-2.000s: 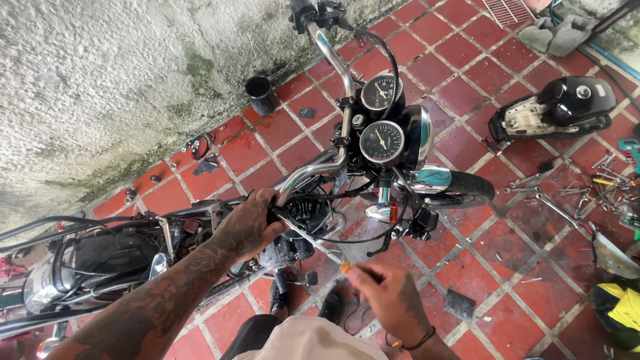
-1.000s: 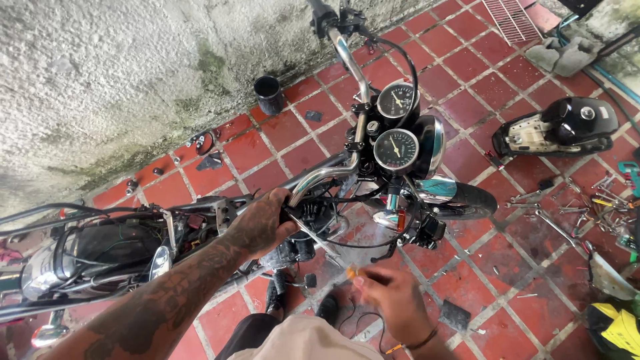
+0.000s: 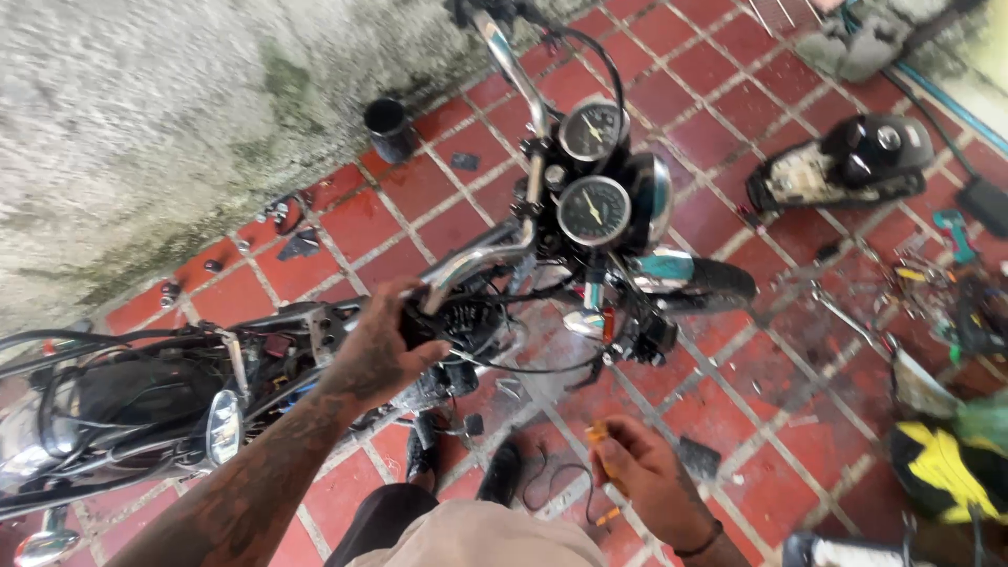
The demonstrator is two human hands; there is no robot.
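A partly stripped motorcycle stands before me, with a chrome handlebar [image 3: 488, 256] and two round gauges [image 3: 593, 211] at its front. My left hand [image 3: 390, 339] is closed around the near end of the handlebar, at its dark grip or control. To the right and lower down, my right hand [image 3: 642, 476] holds a small orange object [image 3: 600, 437] between thumb and fingers; its exact kind is unclear. A dark cable [image 3: 543, 368] curves from the handlebar toward the front of the motorcycle, above my right hand. The front wheel [image 3: 717, 285] points right.
A rough wall [image 3: 157, 118] runs along the upper left, with a black cup [image 3: 388, 130] beside it. A black fuel tank [image 3: 850, 165] lies on the red tiles at right, near scattered tools [image 3: 843, 313]. A thin cord [image 3: 563, 466] lies on the floor near my feet.
My right hand has moved down, away from the handlebar, still holding the orange object. My left hand stays at the handlebar end.
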